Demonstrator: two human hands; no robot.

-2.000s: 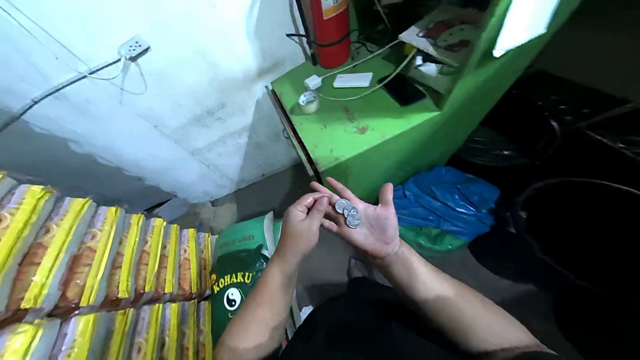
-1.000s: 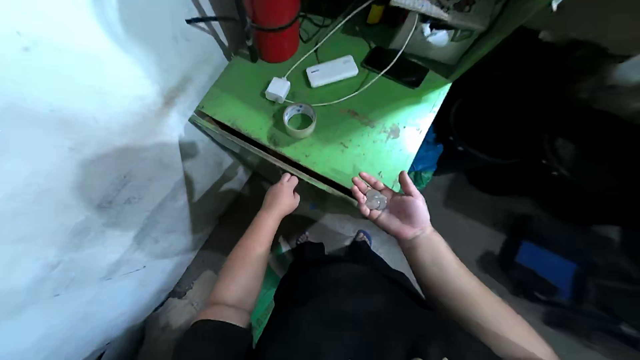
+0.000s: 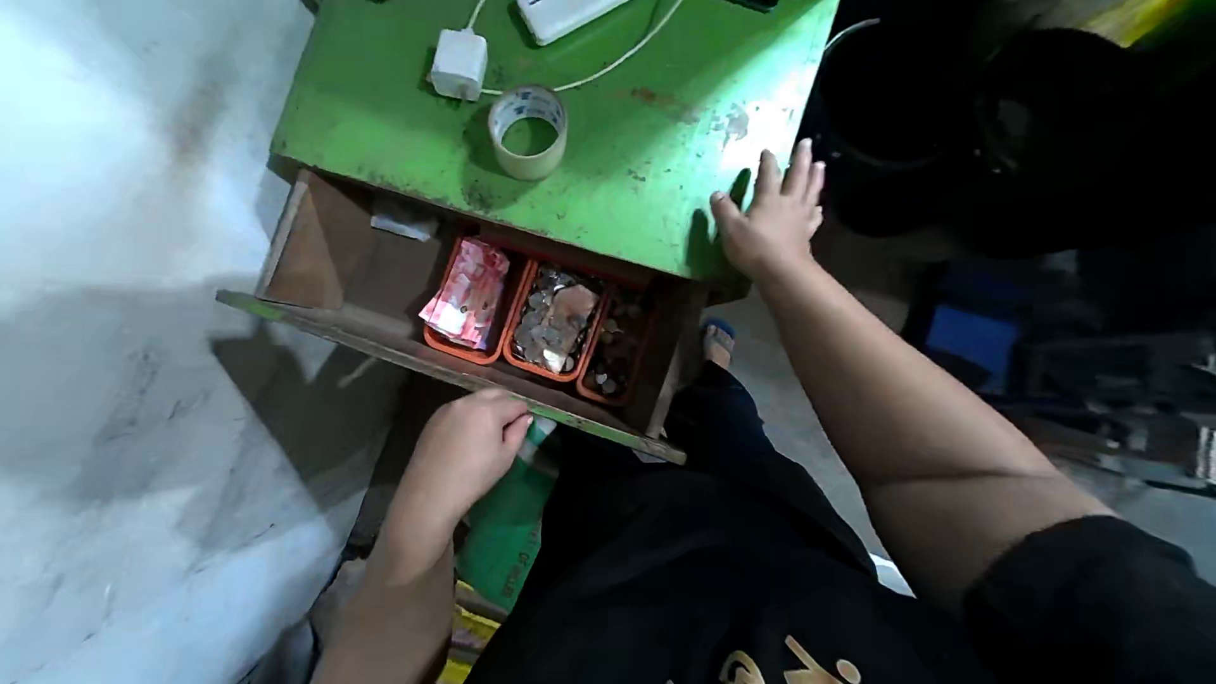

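A wooden drawer with a green front (image 3: pixel 380 353) stands pulled out of the green table (image 3: pixel 608 190). My left hand (image 3: pixel 472 439) grips the drawer's front edge near its middle. Inside are orange plastic trays: the left one holds a stack of red banknotes (image 3: pixel 467 293), the middle one many coins (image 3: pixel 546 323) with a banknote on them, the right one (image 3: pixel 608 366) some coins in shadow. My right hand (image 3: pixel 774 214) rests by the table's right front corner, fingers spread; no coins show in it, though its palm is hidden.
On the tabletop are a roll of clear tape (image 3: pixel 528 133), a white charger plug (image 3: pixel 459 65) with a cable, and a white power strip or power bank (image 3: pixel 570 14). A wall (image 3: pixel 142 380) rises at the left. A green sack (image 3: pixel 503 532) lies below the drawer; dark tubs stand at the right.
The drawer has been pulled open toward me, showing the money trays. My right hand, palm up with coins one second ago, is now turned over at the table's edge. The view is closer.
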